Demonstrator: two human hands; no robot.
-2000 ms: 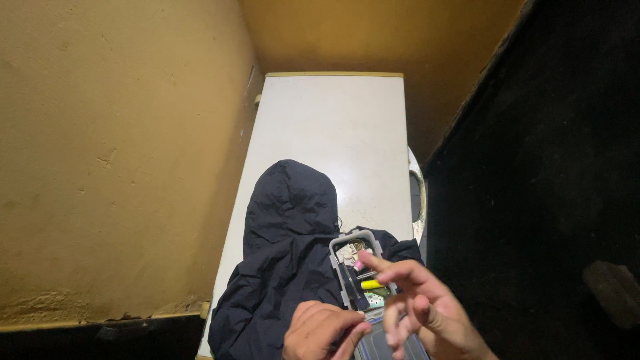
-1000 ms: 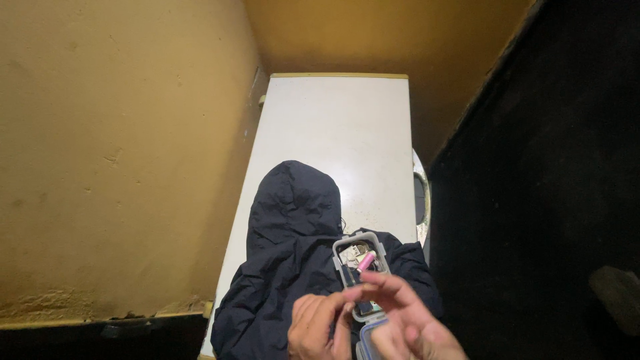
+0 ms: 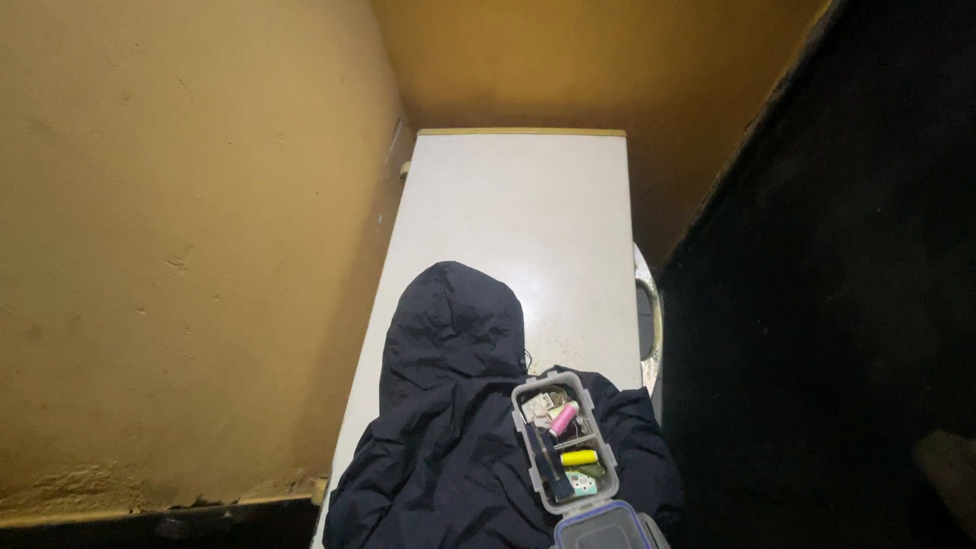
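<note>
Neither of my hands shows in the head view now. A dark hooded jacket lies on the white tabletop, its hood pointing toward the far end. On the jacket rests a clear plastic box with dividers. Inside are a pink thread spool in the far part and a yellow thread spool in the near part. A dark, long item lies along the box's left side. The box's lid, with a blue seal, is folded back at the near end, partly cut off by the frame.
A yellow-brown wall runs along the table's left side, and another stands behind its far end. Beside the table's right edge is a pale curved rim with an opening, perhaps a chair. The area farther right is dark.
Both hands, earlier close together over the near end of the box, have left the view. The box's near part and lid are now uncovered.
</note>
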